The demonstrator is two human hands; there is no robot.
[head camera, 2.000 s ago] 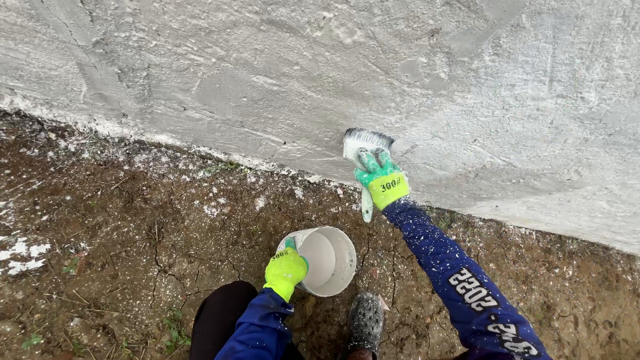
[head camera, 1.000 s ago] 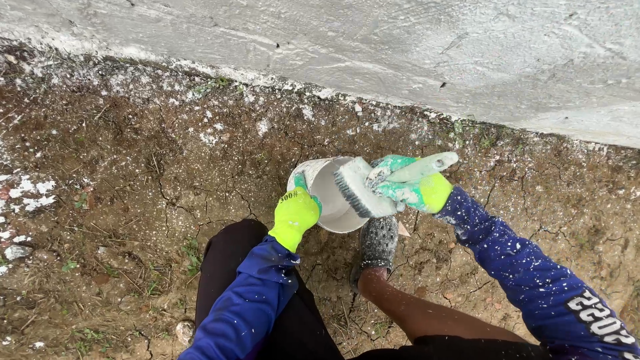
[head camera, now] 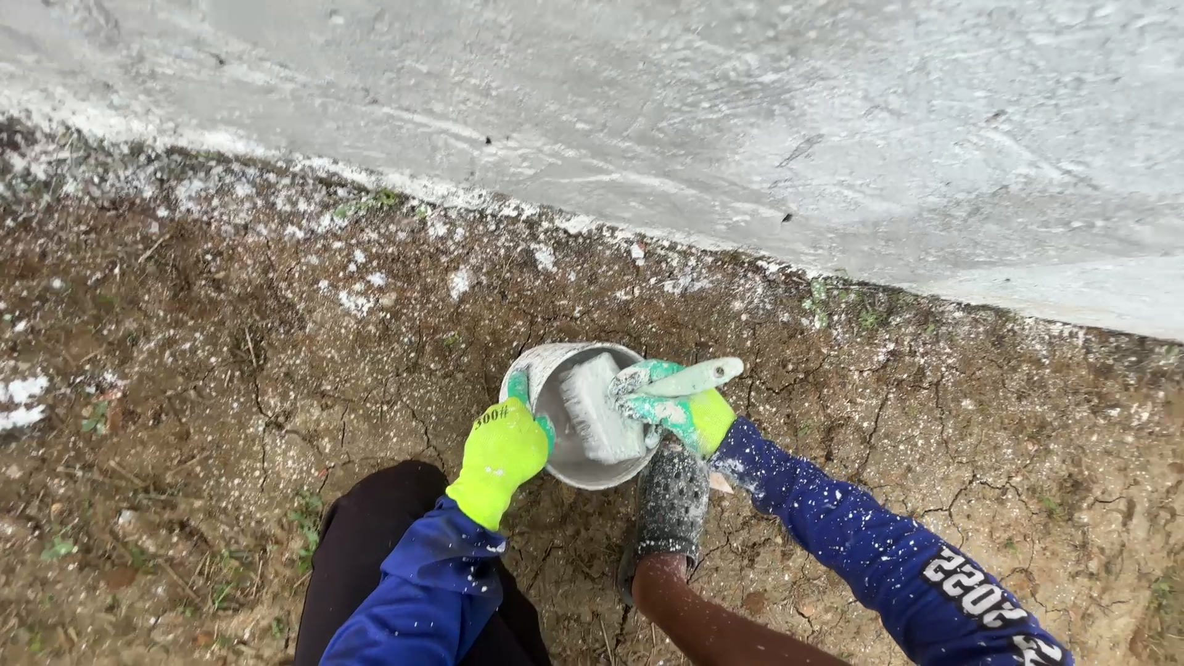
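Note:
My left hand (head camera: 507, 444), in a yellow and green work glove, grips the left rim of a white plastic bucket (head camera: 592, 479). In my right hand (head camera: 673, 404), gloved the same way, is a wide paint brush (head camera: 599, 412) with a pale handle that points up to the right. The brush head lies within the mouth of the bucket, its bristles toward the left and coated white. Whitish liquid or coating shows inside. My right fingers partly cover the base of the handle.
A rough grey-white plastered wall (head camera: 647, 120) runs across the top. Below it lies cracked brown soil (head camera: 370, 388) with white spatters and small weeds. A speckled dark clog (head camera: 673, 504) on my foot stands just below the bucket, and my dark-clothed knee (head camera: 370, 546) is at lower left.
Two seconds ago my right hand held the brush against the wall; it came down to the bucket, and the brush head is now inside the mouth. My left hand keeps hold of the rim.

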